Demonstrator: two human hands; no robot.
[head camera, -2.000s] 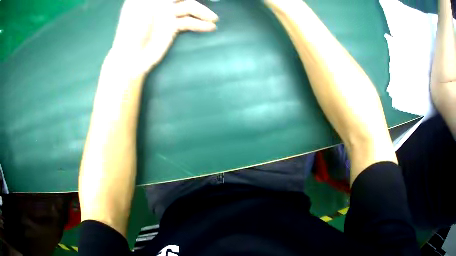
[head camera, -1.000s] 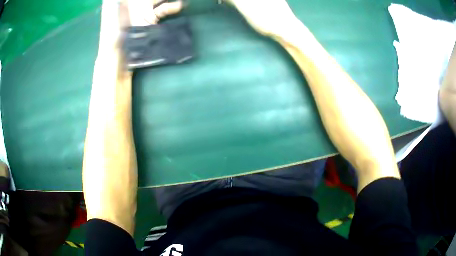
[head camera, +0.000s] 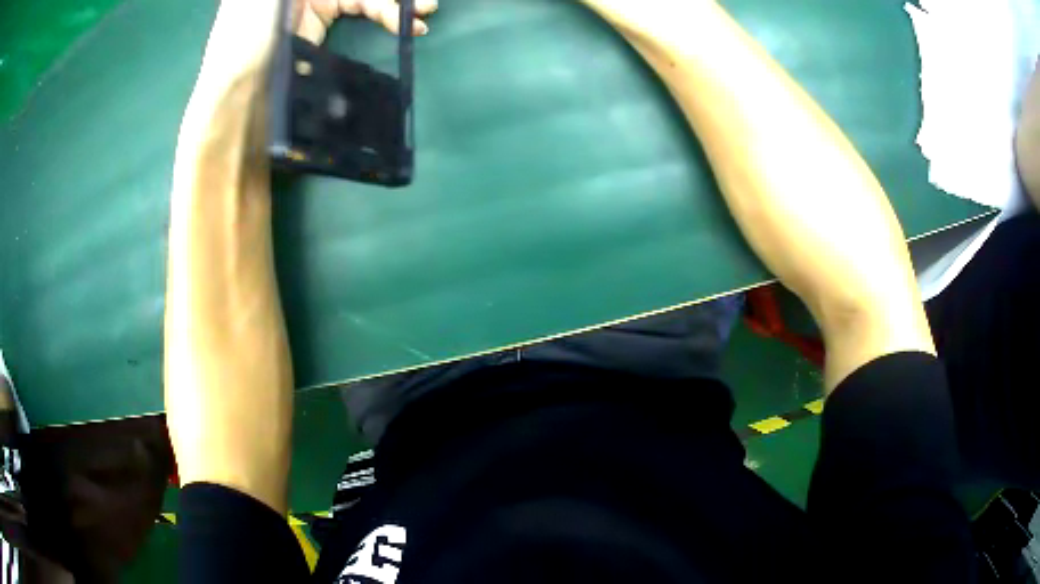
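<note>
A black phone middle frame is at the upper left of the view, its solid end toward me and its side rails running up past the top edge. My left hand holds it, with fingertips showing at the right rail and through the window; the hand is partly cut off by the top edge. My right forearm reaches up from the right, but my right hand is beyond the top edge. The green bench mat lies below both forearms.
White sheets with ragged edges lie at the right of the bench. A neighbour's arm shows at the right edge. The bench's thin pale front edge runs close before my body. Part of another person shows at the lower left.
A frame absent two seconds ago came into view in my left hand one second ago. It has since turned, and its side rails now show. My right hand remains out of view.
</note>
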